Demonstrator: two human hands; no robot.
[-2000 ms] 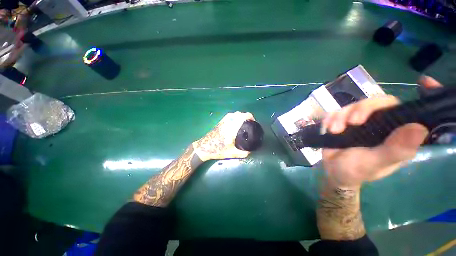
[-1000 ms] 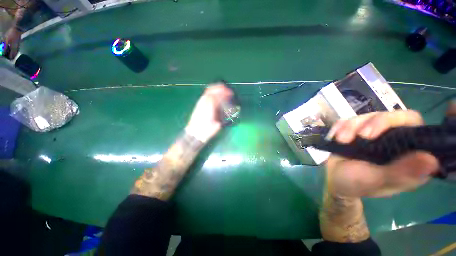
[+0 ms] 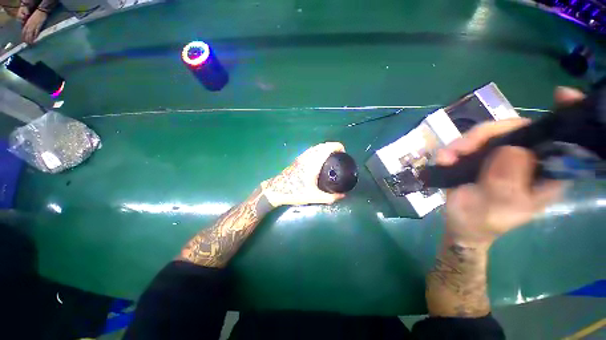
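Note:
My left hand (image 3: 307, 176) is closed around a black cylindrical unit (image 3: 339, 174), its round end facing up toward me, over the green belt. My right hand (image 3: 495, 189) grips a large black electric screwdriver (image 3: 565, 136), blurred, with a blue-and-white sticker on its side. The driver's narrow end points left, over the front of the pale-grey and black screw feeder (image 3: 400, 147). The bit tip cannot be made out against the feeder's pickup mechanism.
A clear bag of small parts (image 3: 56, 142) lies at the left. A unit with a glowing ring (image 3: 204, 65) stands farther back. Another unit (image 3: 34, 74) lies at far left, a dark one (image 3: 575, 61) at far right. A thin dark rod (image 3: 375, 118) lies behind the feeder. Another person's hand (image 3: 34, 25) shows top left.
My left hand has come back from farther up the belt and holds a unit end-up. The driver has tilted and stays by the feeder. The lit unit has shifted right.

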